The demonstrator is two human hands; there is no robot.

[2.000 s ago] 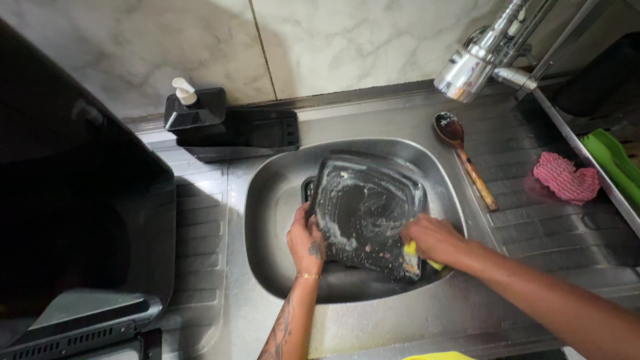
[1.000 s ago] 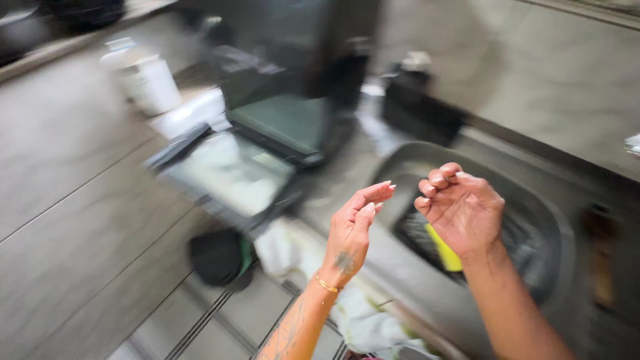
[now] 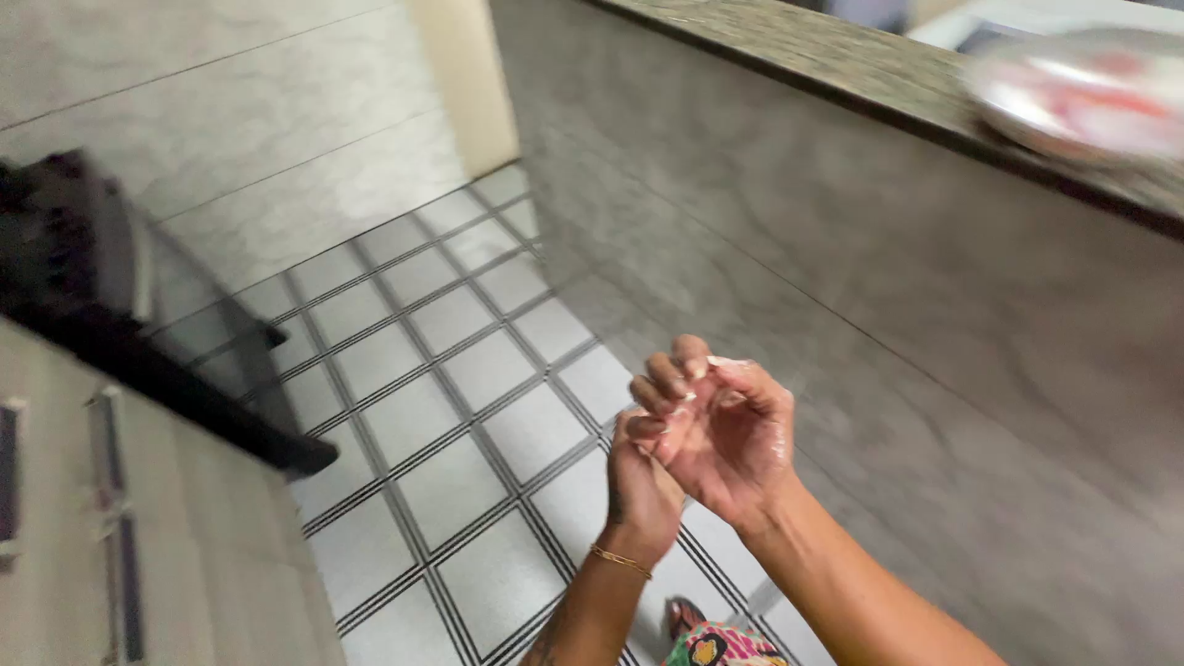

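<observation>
Both of my hands are raised together above the tiled floor, at the lower middle of the head view. My right hand (image 3: 731,435) is turned palm up with curled fingers, holds nothing, and has whitish suds on its fingers and thumb side. Behind and against it is my left hand (image 3: 643,495), its fingers partly hidden by the right one. A thin gold bracelet (image 3: 622,561) circles my left wrist.
A stone countertop (image 3: 740,46) on a grey marbled half wall (image 3: 832,277) runs along the right, bearing a blurred round metal dish (image 3: 1091,97). Left are pale cabinets (image 3: 213,518) and a black appliance with a lowered glass door (image 3: 222,342). Tiled floor (image 3: 388,435) lies between.
Two seconds ago my left hand held a soapy black tray over the sink while my right scrubbed with a yellow sponge. Both were let go. The view has swung far away from the sink.
</observation>
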